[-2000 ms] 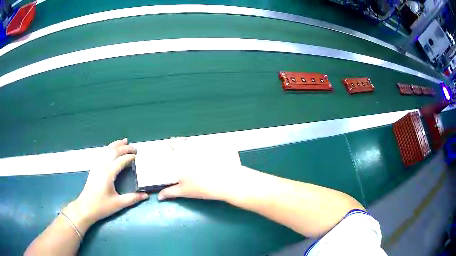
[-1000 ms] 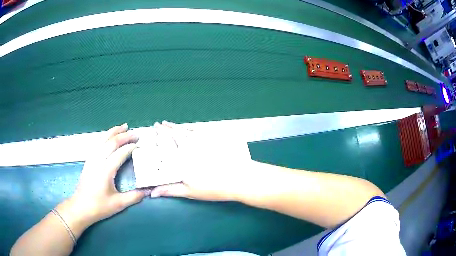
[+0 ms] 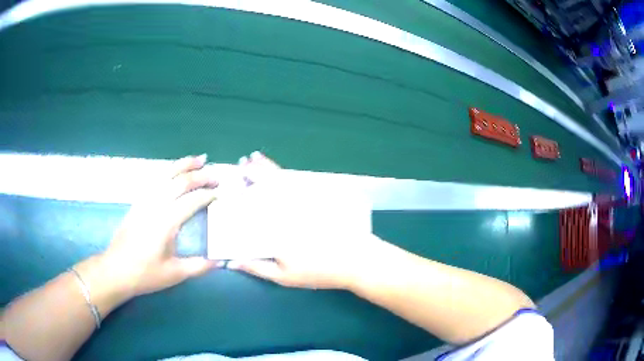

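A pale metal plate (image 3: 243, 229), washed out to white by glare, lies between my hands at the near edge of the line. My left hand (image 3: 159, 236) grips its left end, thumb at the near side and fingers at the far side. My right hand (image 3: 311, 247) lies over its right part, thumb at the near edge and fingertips at the far edge. The glare hides where plate and right hand meet. What lies under the plate is hidden.
Red fixtures ride on the green conveyor belt (image 3: 318, 134), the nearest red fixture (image 3: 494, 127) at the right. A white guide rail (image 3: 438, 196) runs along the belt's near side. A red fixture stack (image 3: 577, 238) stands on the green worktop (image 3: 452, 243) at the right. A purple light (image 3: 627, 182) glows beyond.
The view has tilted and turned. The red fixtures on the belt show further right and smaller. Both hands keep their hold on the plate; the dark edge under it shows less.
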